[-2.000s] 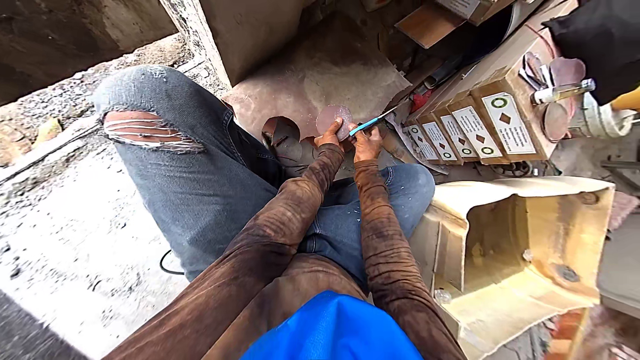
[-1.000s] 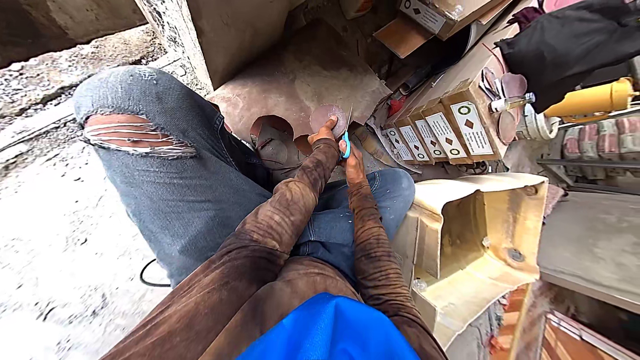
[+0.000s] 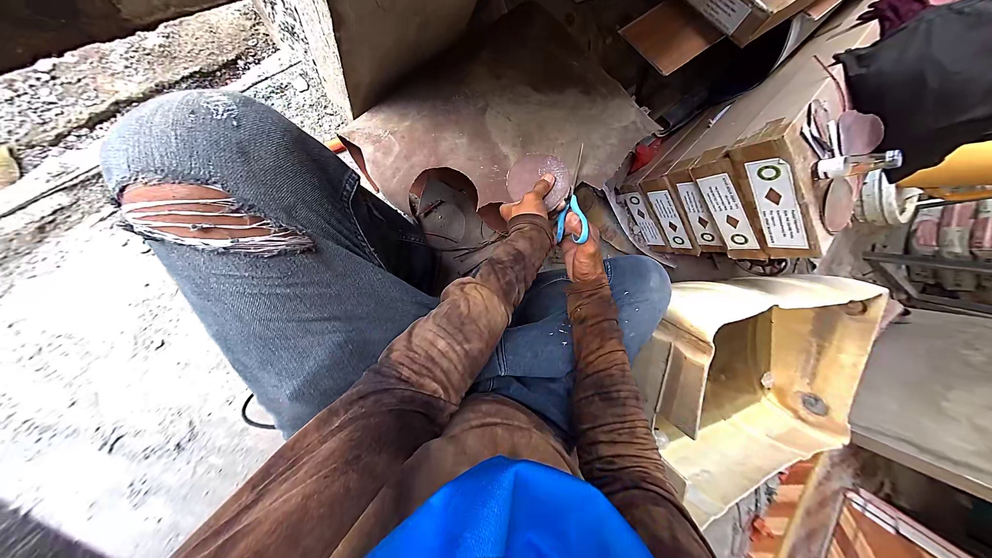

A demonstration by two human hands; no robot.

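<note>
My left hand (image 3: 530, 203) pinches a round, pinkish disc (image 3: 536, 177), its thumb or a finger lying across the face. Close on its right, my right hand (image 3: 580, 246) holds scissors (image 3: 572, 220) with light blue handles, the blades pointing away from me beside the disc's right edge. Whether the blades touch the disc is too small to tell. Beyond and below both hands spreads a large brownish-pink sheet (image 3: 465, 116) with rounded cutouts along its near edge.
Labelled cardboard boxes (image 3: 732, 205) stand in a row at the right, with more discs (image 3: 859, 132) and a small bottle (image 3: 859, 163) near them. A yellowish moulded shell (image 3: 783, 372) lies nearer, right of my knee. A concrete block (image 3: 387, 46) rises behind the sheet.
The scissors, earlier pointing to the right in the smaller frame, now point away from me beside the disc. Both hands stay close together. The view has shifted somewhat to the right.
</note>
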